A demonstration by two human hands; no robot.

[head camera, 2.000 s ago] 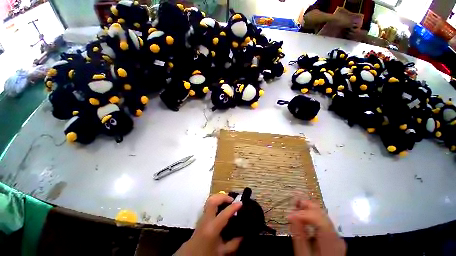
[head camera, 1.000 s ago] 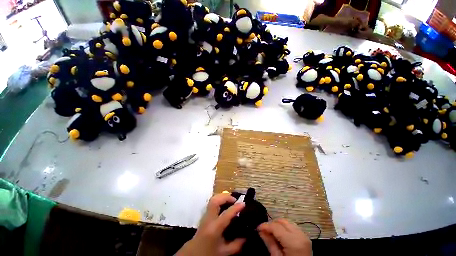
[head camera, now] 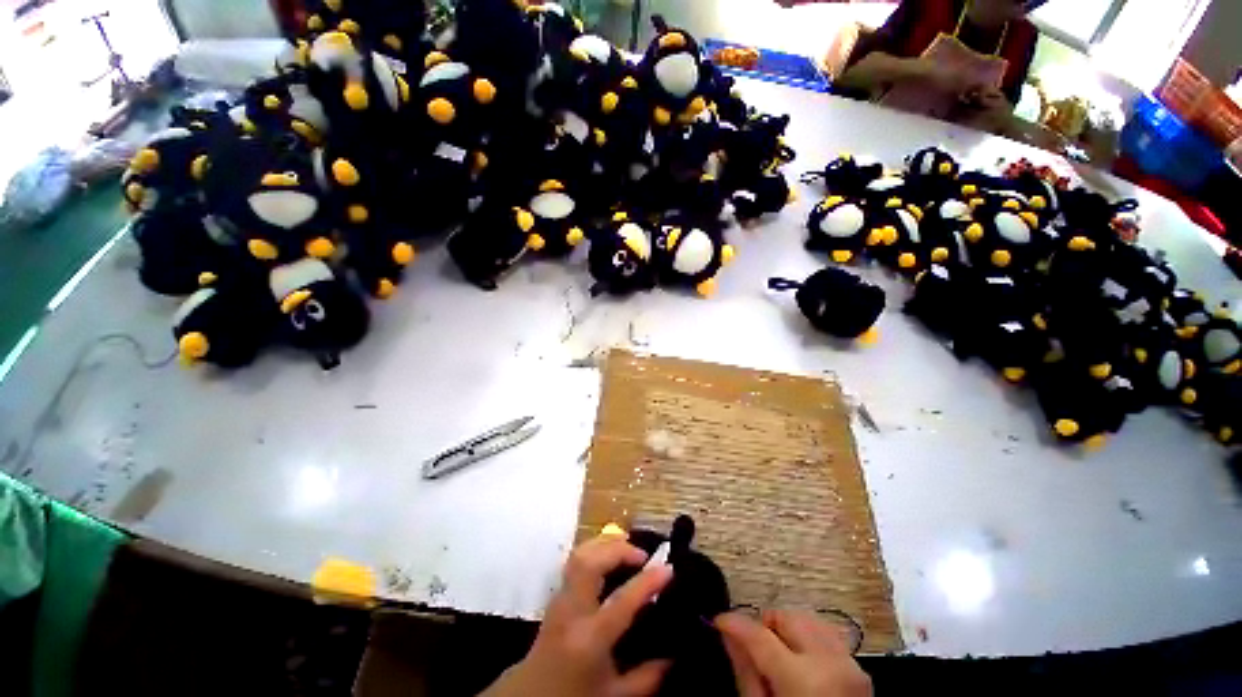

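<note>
A black plush penguin [head camera: 695, 599] is at the near edge of the cardboard pad [head camera: 729, 477], with a black loop on top, a small white label [head camera: 659, 557] and a bit of yellow at its left. My left hand [head camera: 588, 620] grips its left side. My right hand [head camera: 783, 651] is at its right side, thumb and forefinger pinched together at the plush. A dark thread [head camera: 854, 628] curls on the cardboard beside my right hand. A needle cannot be made out. Both hands are cut off by the lower edge.
Silver thread snips [head camera: 481, 448] lie left of the cardboard. A yellow patch [head camera: 343, 581] is at the near table edge. Penguin piles stand at left [head camera: 286, 204] and right [head camera: 1008, 229], with a single penguin [head camera: 838, 302] between. A person [head camera: 940, 61] sits across the table, near crates.
My right hand has come in from the right of the cardboard to the plush and stayed close to it. The thread loop now lies nearer that hand. My left hand keeps its grip.
</note>
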